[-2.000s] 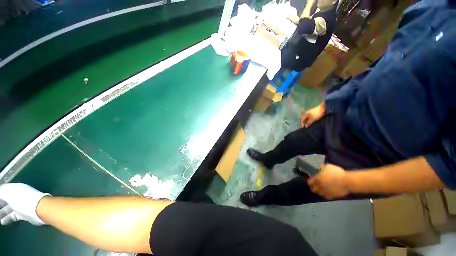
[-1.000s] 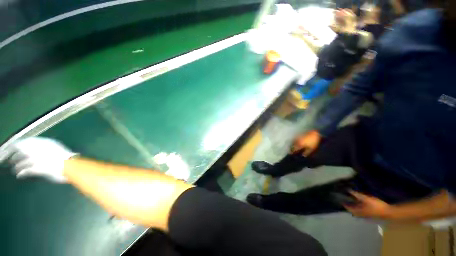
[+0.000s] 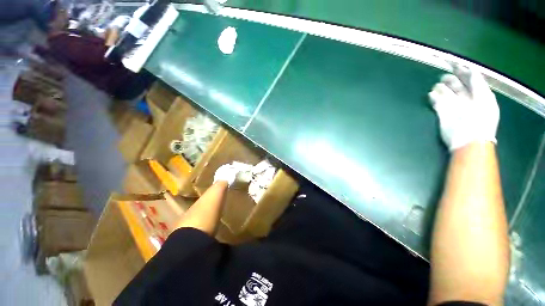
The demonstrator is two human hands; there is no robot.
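Observation:
My right hand (image 3: 467, 110), in a white knit glove, rests on the green bench top (image 3: 358, 113) beside the whitish side rail. Its fingers are partly bent and apart, and no part shows in it. My left hand (image 3: 226, 173), also gloved in white, is low over the open carton (image 3: 282, 194) nearest my lap. Crumpled white pieces (image 3: 261, 179) lie in that carton right beside its fingers. The glove blends with them, so I cannot tell whether it grips one. A palm-sized white oval piece (image 3: 227, 40) lies on the bench at the upper left.
Beyond the rail (image 3: 382, 45) runs the green conveyor (image 3: 418, 21). Left of my lap are a carton with pale rings (image 3: 197, 134) and an orange item (image 3: 179, 166), and a carton with red and orange printing (image 3: 128, 230). A person in dark clothes (image 3: 89, 60) is at the upper left.
The view has swung left from the standing person in blue to the cartons and the other bench end. My left hand has come into view. My right hand still rests by the rail.

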